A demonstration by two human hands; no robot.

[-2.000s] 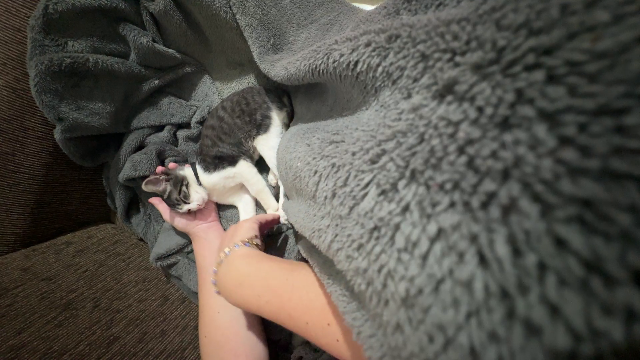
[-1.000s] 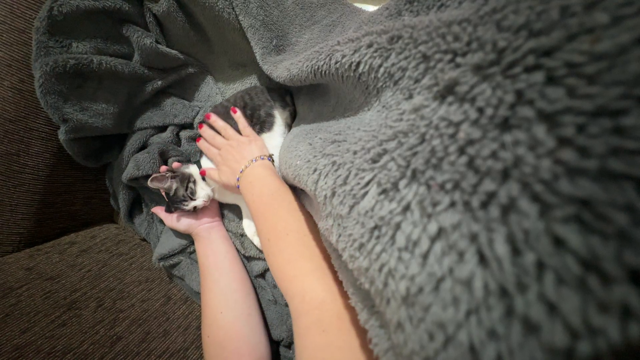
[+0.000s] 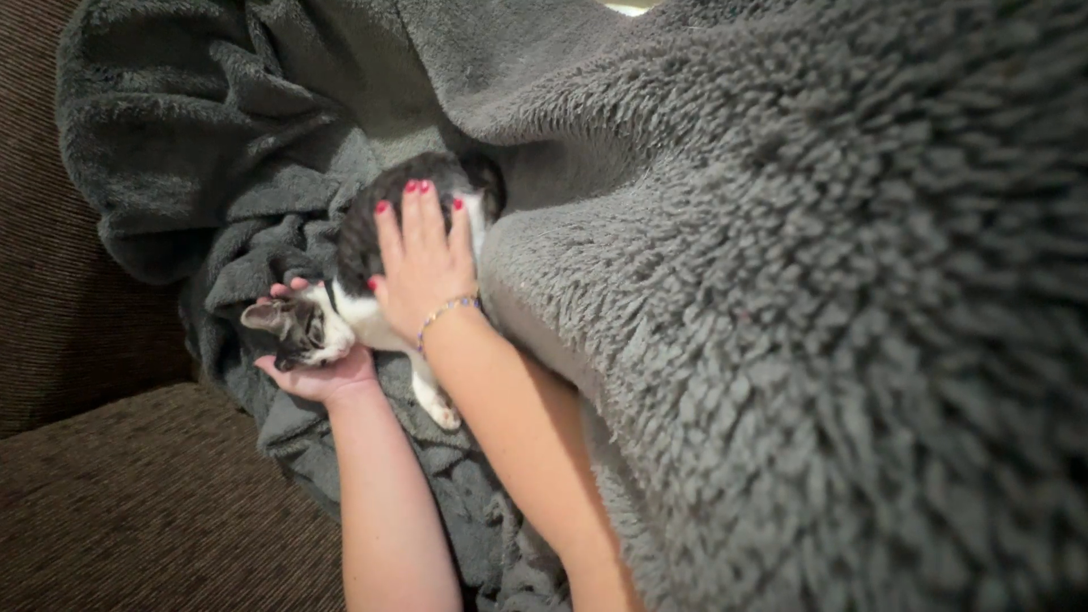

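Observation:
A grey tabby and white kitten (image 3: 365, 238) with a dark collar lies on its side on a grey fleece blanket (image 3: 161, 127). Under its head is my left hand (image 3: 327, 374), palm up, with fingertips showing behind the ears. My right hand (image 3: 427, 276), with red nails and a beaded bracelet (image 3: 442, 316) at the wrist, rests flat on the kitten's side with its fingers spread. One white paw (image 3: 438, 408) stretches out between my two forearms. The kitten's rear end is partly hidden by the blanket fold.
Thick shaggy folds of the blanket rise high on the right side. Brown ribbed sofa upholstery (image 3: 153, 501) shows at the lower left, with another brown sofa section (image 3: 76, 280) above it along the left edge. A small bright patch appears at the top.
My right hand has moved from beside the kitten's front paws up onto its body, then slightly across its side. My left hand stays beneath the head.

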